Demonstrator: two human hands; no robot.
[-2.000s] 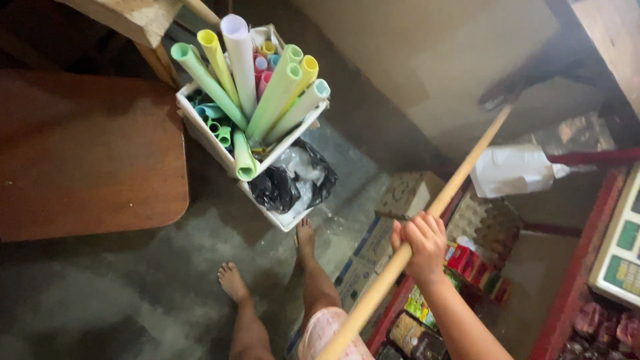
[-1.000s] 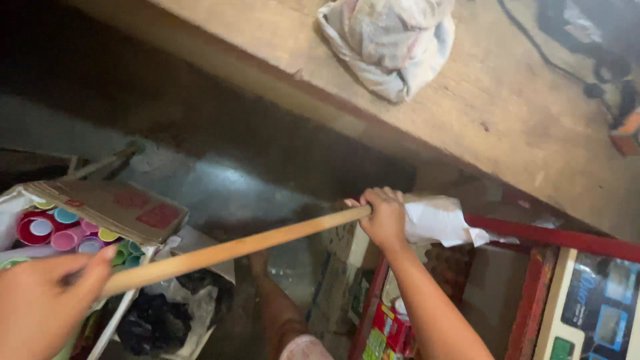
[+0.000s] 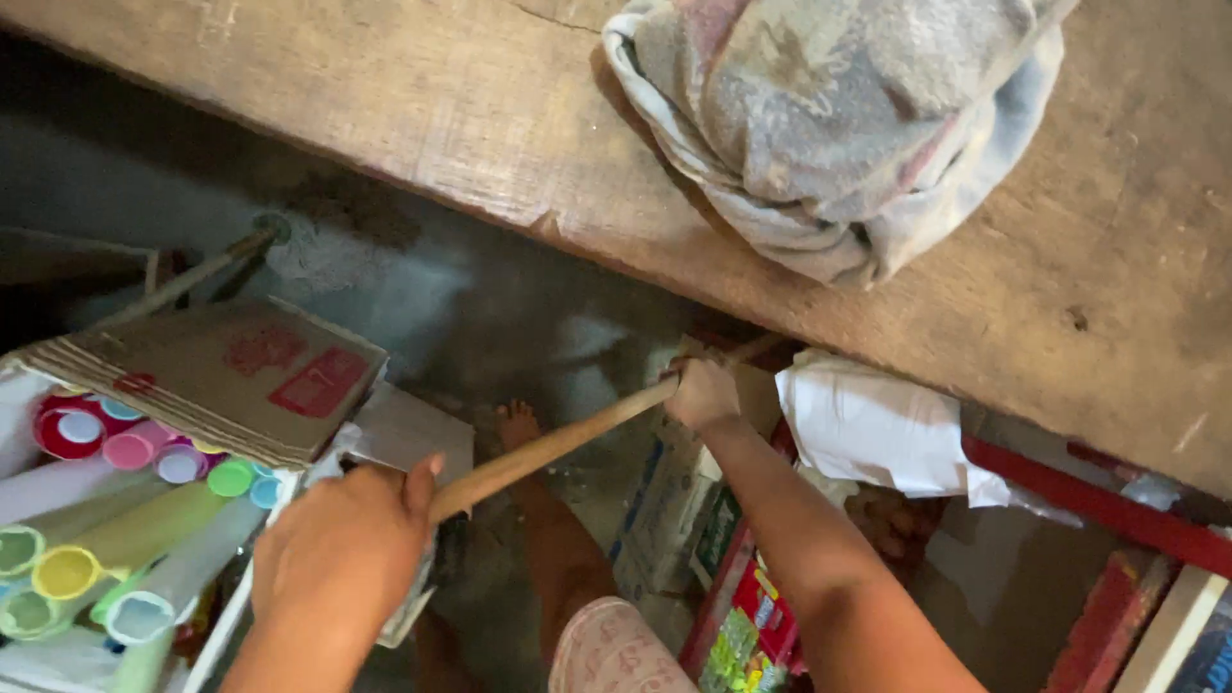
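Observation:
A long wooden pole [image 3: 558,450] runs between my hands, slanting up to the right. My left hand [image 3: 348,539], lower left of centre, is closed around its near part. Farther along, my right hand [image 3: 705,393] grips the pole close to the edge of a wooden tabletop [image 3: 433,125]. Beyond that hand the pole passes beneath the tabletop, and its far end is hidden. A crumpled, stained grey cloth [image 3: 818,125] lies on the wood above.
At the left stands a box of rolled coloured paper [image 3: 144,539] with a cardboard flap [image 3: 241,371]. White paper [image 3: 871,423] hangs by a red rail [image 3: 1097,500] at the right. Colourful packets [image 3: 756,626] and cartons [image 3: 664,500] are below. My bare foot [image 3: 520,423] is on the floor.
My left hand, out of view two seconds ago, has come onto the pole. The pole's far end has gone from beside the wall to under the tabletop. The view has swung considerably.

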